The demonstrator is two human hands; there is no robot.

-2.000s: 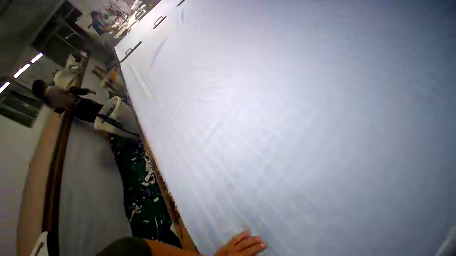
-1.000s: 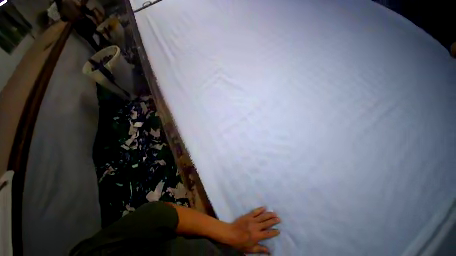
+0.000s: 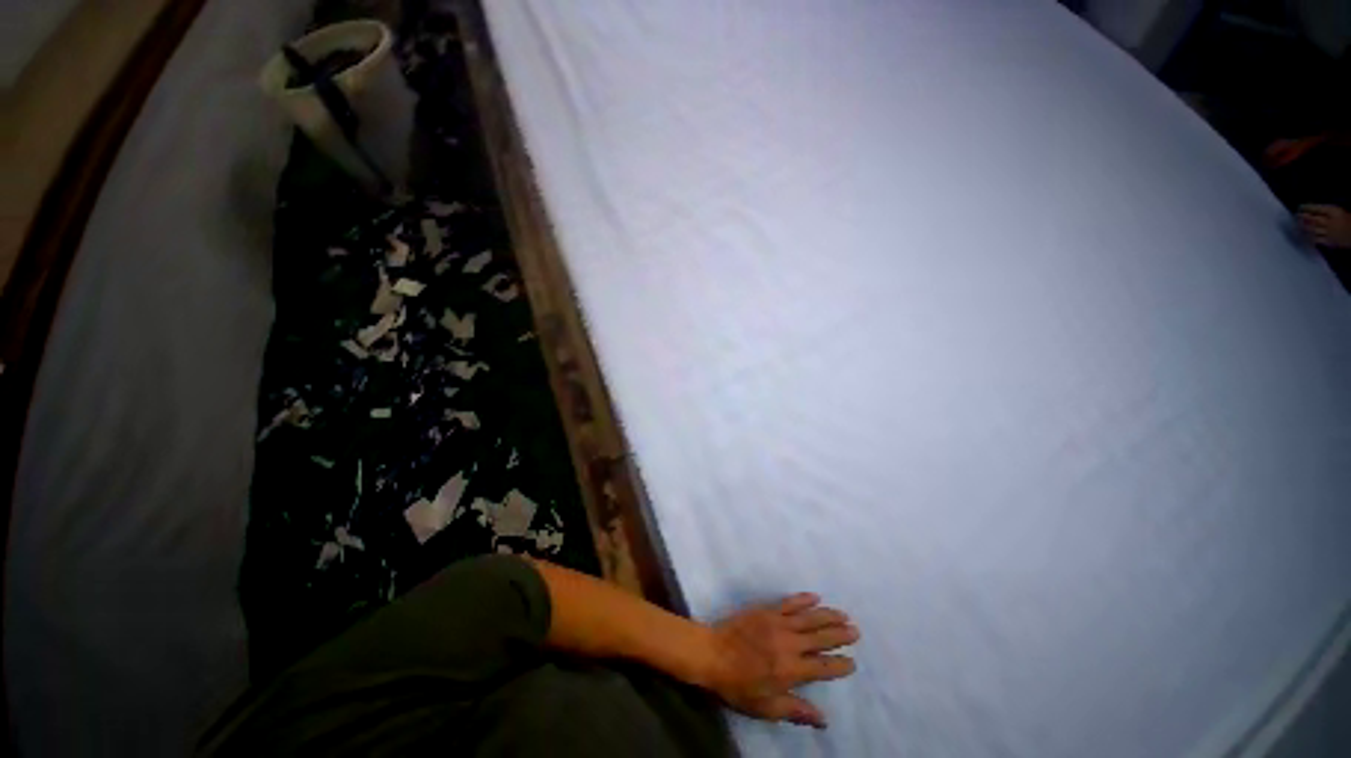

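A very wide pale blue-white fabric ply covers the long table, with faint creases near its left edge. My left hand lies palm down on the cloth at the bottom, close to the wood-edged table rim, fingers spread and holding nothing. Its forearm comes from a dark green sleeve at the lower left. My right hand is not in view.
The brown table rim runs along the cloth's left side. A pale scrap bin stands on the dark floor, littered with scraps. Another covered table is at left. A person's hand is at the far right edge.
The view has tilted down and shifted, so the far weights and distant person have left the picture. My left hand stays flat on the cloth, fingers now more spread. The opposite person's hand shows more clearly.
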